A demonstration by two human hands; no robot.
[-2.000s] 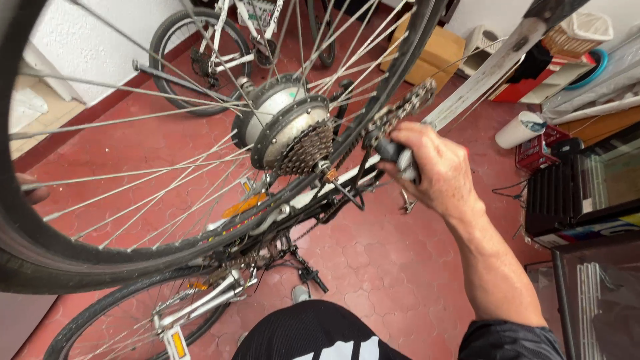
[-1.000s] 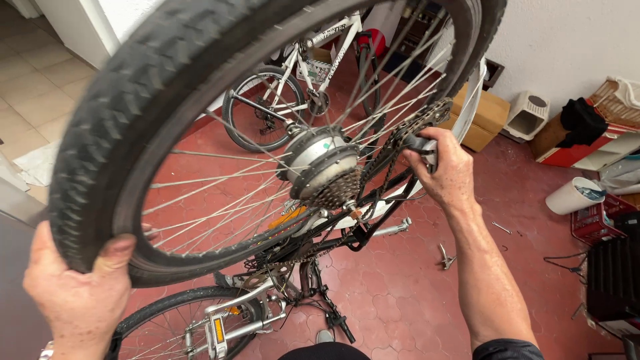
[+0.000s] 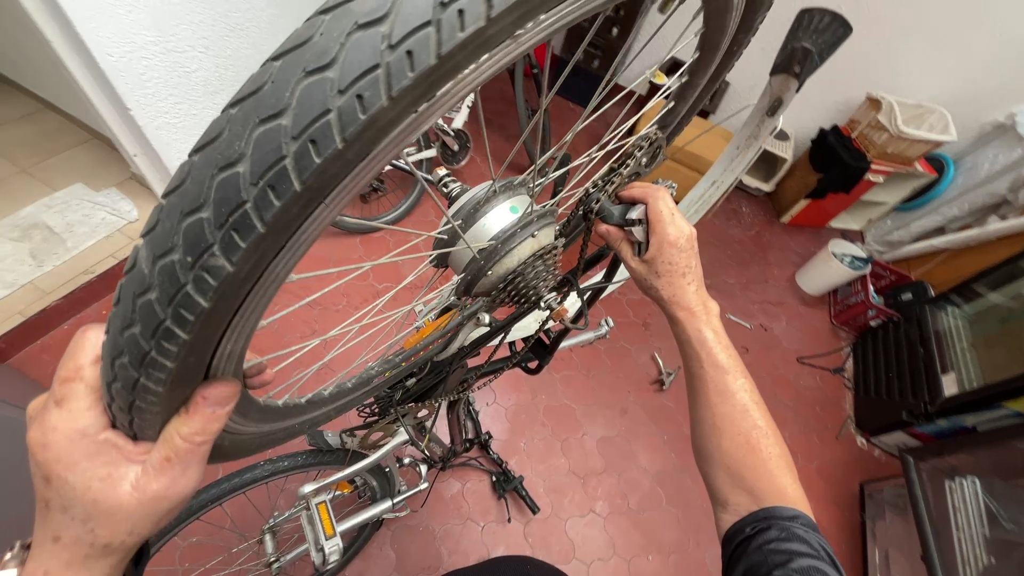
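A bicycle's rear wheel with a treaded black tyre (image 3: pixel 320 120) fills the upper left. My left hand (image 3: pixel 132 432) grips the tyre and rim at lower left, thumb on the near side. At the wheel's middle are a silver hub motor (image 3: pixel 488 224) and a rusty multi-speed cassette (image 3: pixel 528 268). My right hand (image 3: pixel 660 240) is closed around the rear derailleur (image 3: pixel 628 216), beside the chain (image 3: pixel 588 232); the fingers hide part of it. Below the wheel show the frame, a crank and a pedal with an orange reflector (image 3: pixel 324 520).
The other wheel (image 3: pixel 280 464) is at the lower left. Small metal tools (image 3: pixel 664 372) lie on the red tiled floor (image 3: pixel 584 448). Another bicycle (image 3: pixel 384 192) stands behind. To the right are a white bin (image 3: pixel 832 266), a red crate (image 3: pixel 864 296) and black appliances (image 3: pixel 896 372).
My left hand, mostly out of view two seconds ago, now holds the tyre. The wheel spans more of the view and sits closer. My right hand stays at the derailleur.
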